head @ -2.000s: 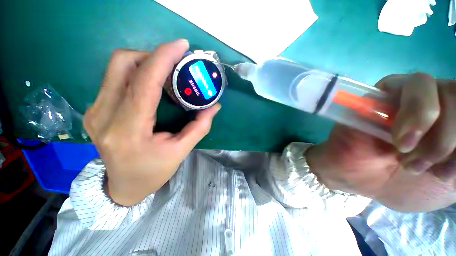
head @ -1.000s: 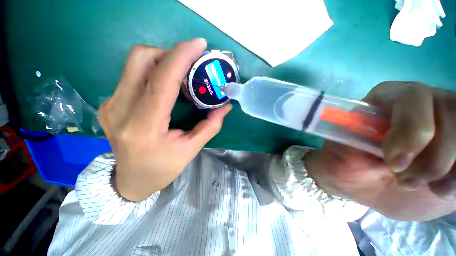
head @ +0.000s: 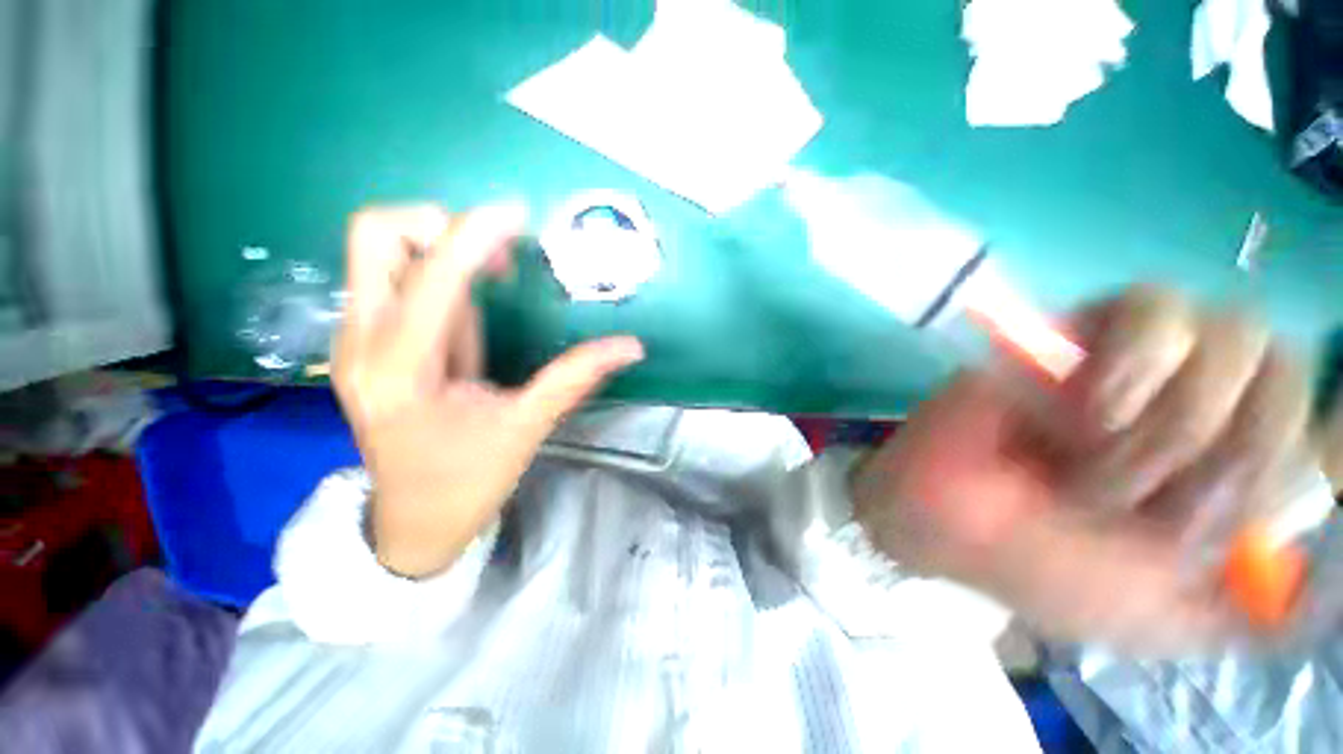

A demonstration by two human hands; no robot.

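A round smartwatch [head: 603,248] with a silver rim is on or just above the green mat; blur hides its screen detail. My left hand [head: 457,368] is open beside it, thumb and fingers apart, not touching the watch. My right hand [head: 1105,457] is shut on a large clear syringe [head: 891,251] with a black ring and an orange part inside. The syringe's front points up and left, to the right of the watch and apart from it. An orange end [head: 1264,578] shows behind my right hand. The right hand is blurred.
A white sheet [head: 678,111] lies behind the watch on the green mat [head: 368,89]. Crumpled white wipes [head: 1038,59] lie at the far right. Clear plastic scraps [head: 287,312] lie at the left. A blue bin [head: 236,486] stands below the bench edge at the left.
My left hand has opened and let go of the watch. The syringe has moved away from the watch, to the right, and tilts more steeply. The view has shifted and shows more of the bench.
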